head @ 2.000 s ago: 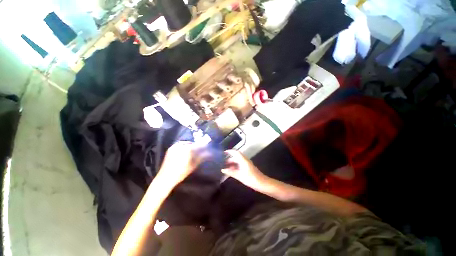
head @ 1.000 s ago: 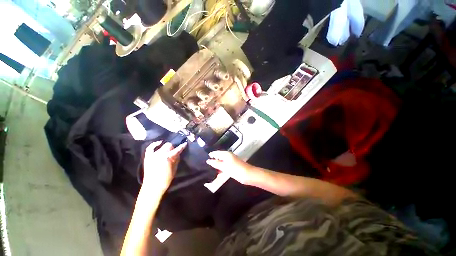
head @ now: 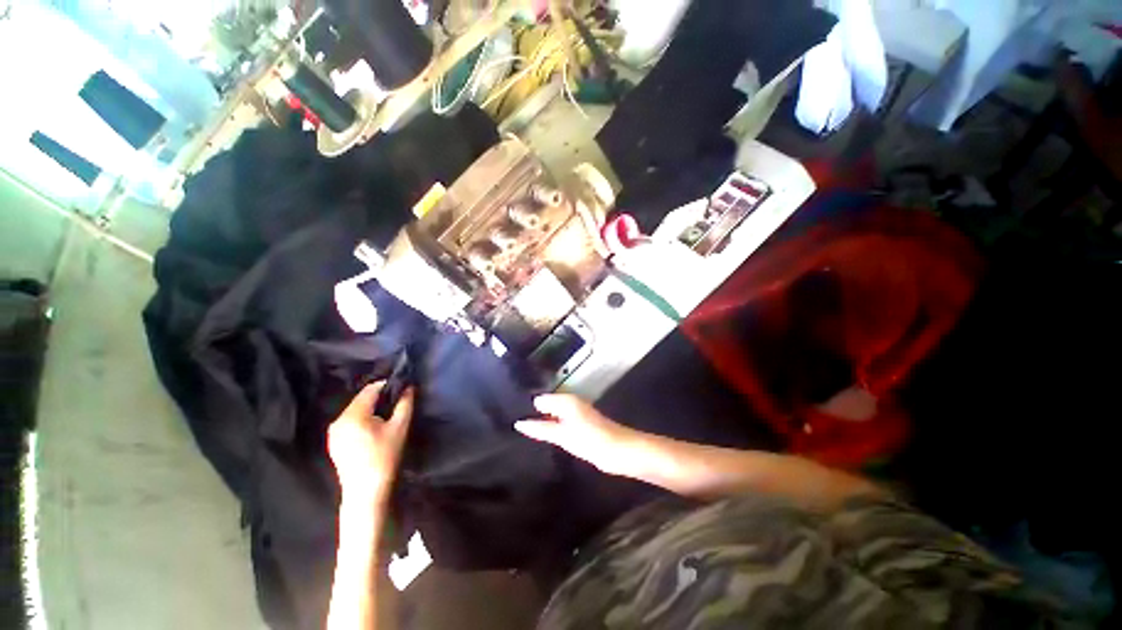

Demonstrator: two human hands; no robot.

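Observation:
The tan-brown overlock machine [head: 505,234] stands in the middle with a row of round knobs on top. Its needle area [head: 477,330] is brightly lit by the small white lamp [head: 357,303]. Dark fabric [head: 461,418], bluish near the lamp, spreads from the needle area toward me. My left hand [head: 367,437] grips a fold of the dark fabric between thumb and fingers, left of and below the needle area. My right hand [head: 568,431] lies on the fabric near the white bed's front edge, fingers stretched toward the left; whether it pinches cloth is unclear.
A large black garment heap [head: 246,295] lies left of and behind the machine. A red plastic bag [head: 837,320] is right of the white table [head: 664,277], which has a green band. Thread cones [head: 318,96] and yellowish cords [head: 529,68] are behind. A white scrap [head: 410,560] lies in front.
My left hand has moved from beside the needle area down and left and now holds a fabric fold. My right hand has shifted slightly down and right. More bluish cloth shows between them.

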